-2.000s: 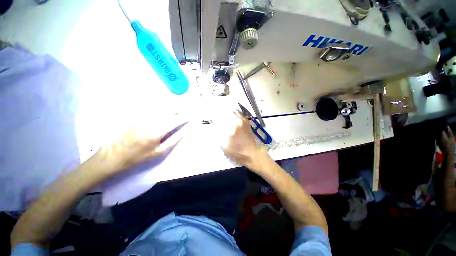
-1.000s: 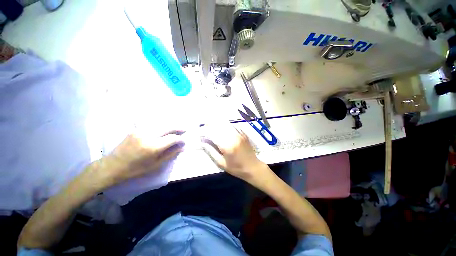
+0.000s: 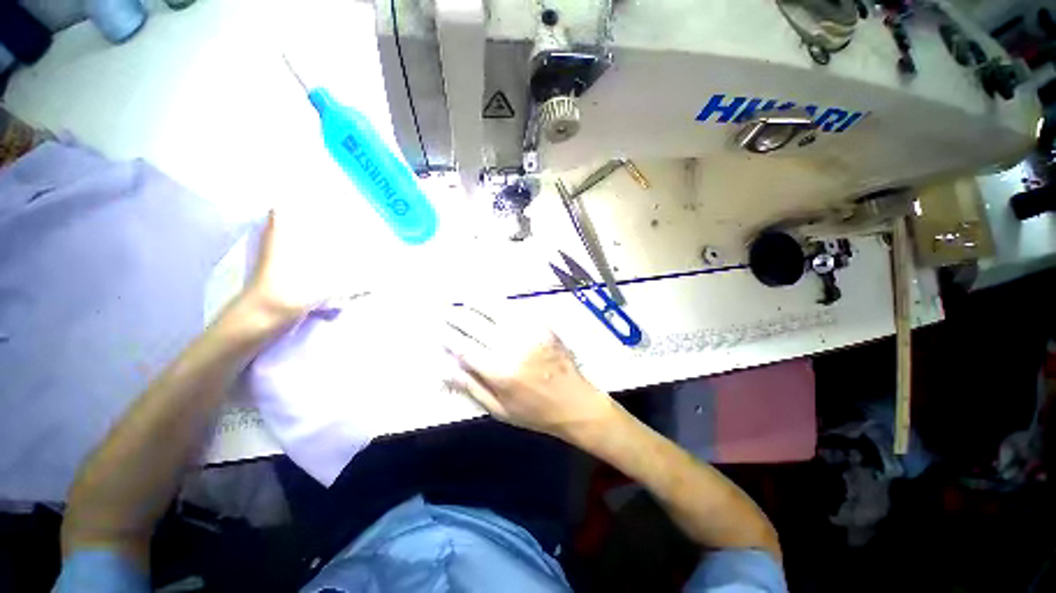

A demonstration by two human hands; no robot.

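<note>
A lilac fabric piece [image 3: 310, 400] lies on the white table, its pointed corner hanging over the front edge; its upper part washes out to white under the lamp. My left hand [image 3: 269, 290] is at its left side, thumb or finger pointing up; whether it grips the cloth is unclear. My right hand [image 3: 527, 376] lies spread, palm down, on the washed-out area, holding nothing that shows. The presser foot area [image 3: 513, 209] of the sewing machine [image 3: 683, 70] is above my hands. A larger lilac fabric heap [image 3: 93, 301] lies at the left.
Blue-handled snips [image 3: 610, 315] and grey tweezers [image 3: 593, 246] lie right of the needle. A bright blue bottle-shaped tool [image 3: 376, 174] lies left of it. The black bobbin winder wheel [image 3: 776, 257] is at the right, and a wooden stick [image 3: 902, 348] hangs over the table edge.
My left hand has moved left and up, turning its fingers upward. My right hand has shifted slightly down and flattened. The fabric's lower part has become a pointed corner over the edge.
</note>
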